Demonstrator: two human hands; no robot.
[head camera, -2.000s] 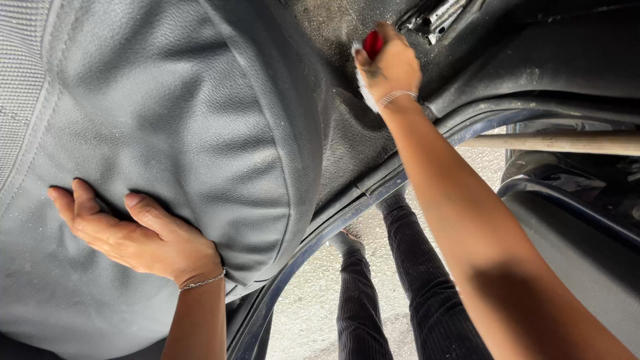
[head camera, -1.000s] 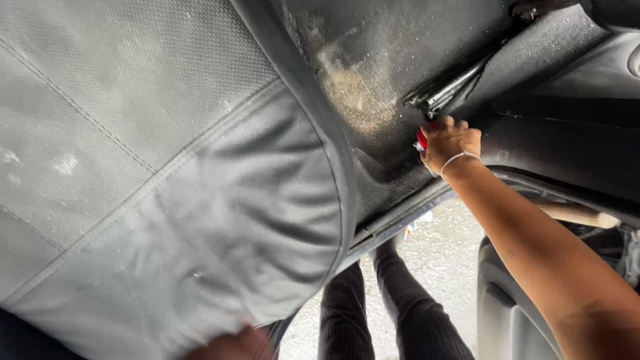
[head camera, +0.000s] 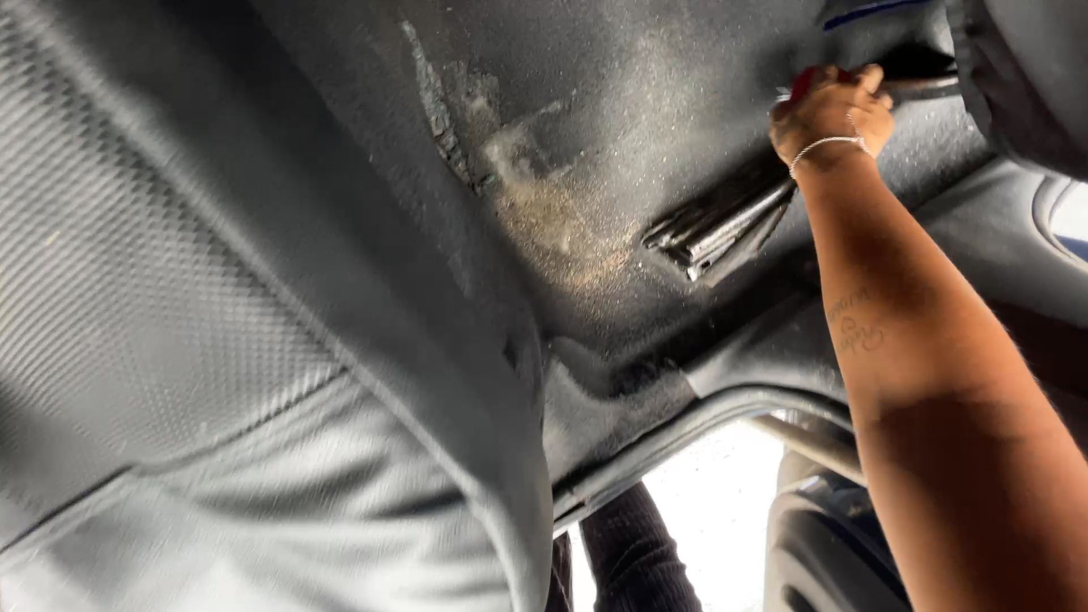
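My right hand reaches in at the upper right of the head view, its fingers closed around a red object that they largely cover, so its kind cannot be told. It is over the dusty dark car floor carpet, just past the upper end of a metal seat rail. Sandy dirt lies on the carpet left of the rail. A grey car seat cover fills the left side. My left hand is out of view.
The door sill curves below the carpet, with my legs beyond it on bright ground. An open car door stands at the lower right, near a pale pole. Another dark seat part borders the upper right.
My right hand has moved along the floor, past the metal rail, with the red object in it. My left hand, on the seat cover earlier, has left the view. The view has shifted deeper into the car.
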